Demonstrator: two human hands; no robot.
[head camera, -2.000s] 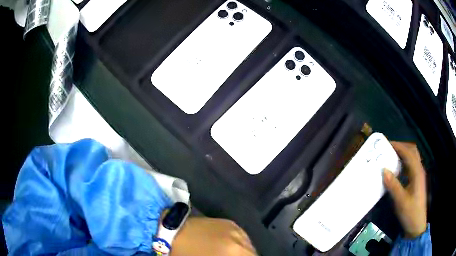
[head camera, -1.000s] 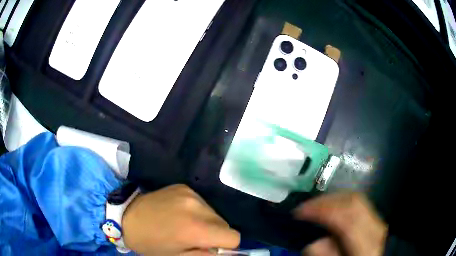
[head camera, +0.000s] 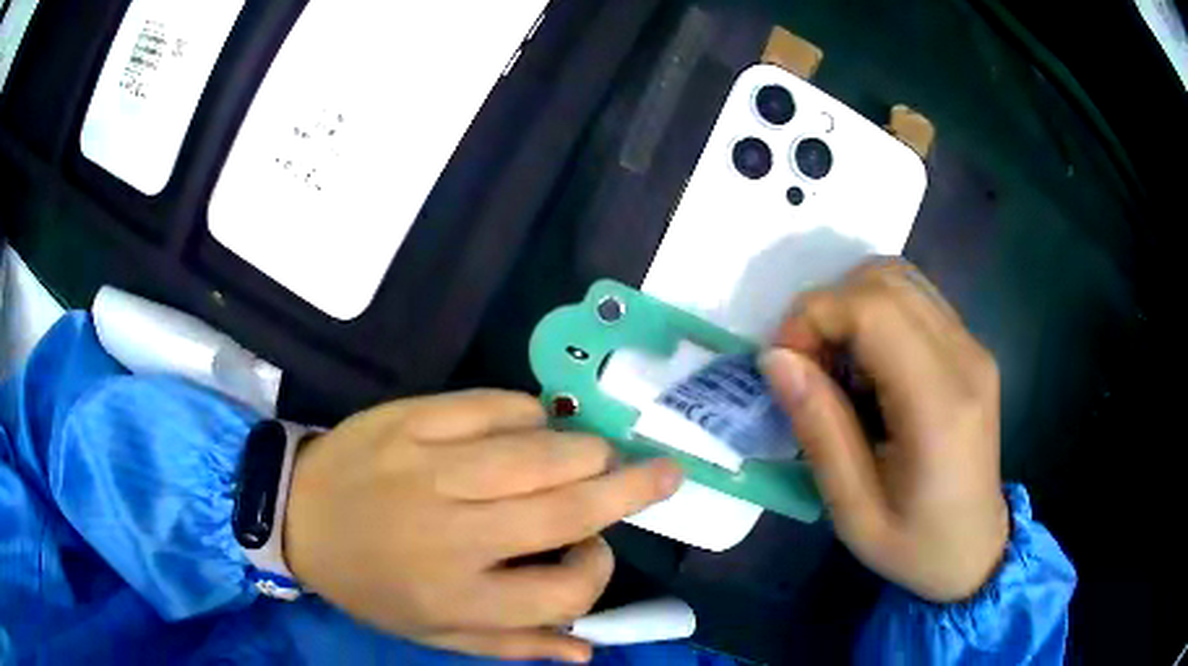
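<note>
A white smartphone (head camera: 730, 234) lies back side up, camera rings at the far end. The mint-green frog-shaped template (head camera: 612, 349) lies crosswise over its lower half, eyes to the left. My left hand (head camera: 456, 520) is at the template's near edge, a fingertip resting on it; a narrow white piece (head camera: 636, 622) is held in its lower fingers. My right hand (head camera: 899, 416) pinches a clear printed label (head camera: 723, 406), tilted over the template's window. The label's right end and the template's right part are partly hidden by my right fingers.
Two tan tabs (head camera: 791, 52) stick out above the phone. A black tray (head camera: 450, 260) at the left holds white phones (head camera: 352, 143). A curled white strip (head camera: 183, 358) lies by my left sleeve. The mat (head camera: 1042, 260) is dark green.
The template, blurred over the phone before, now lies across it. My left hand has moved up onto its edge. My right hand has moved up over the phone and now shows a label.
</note>
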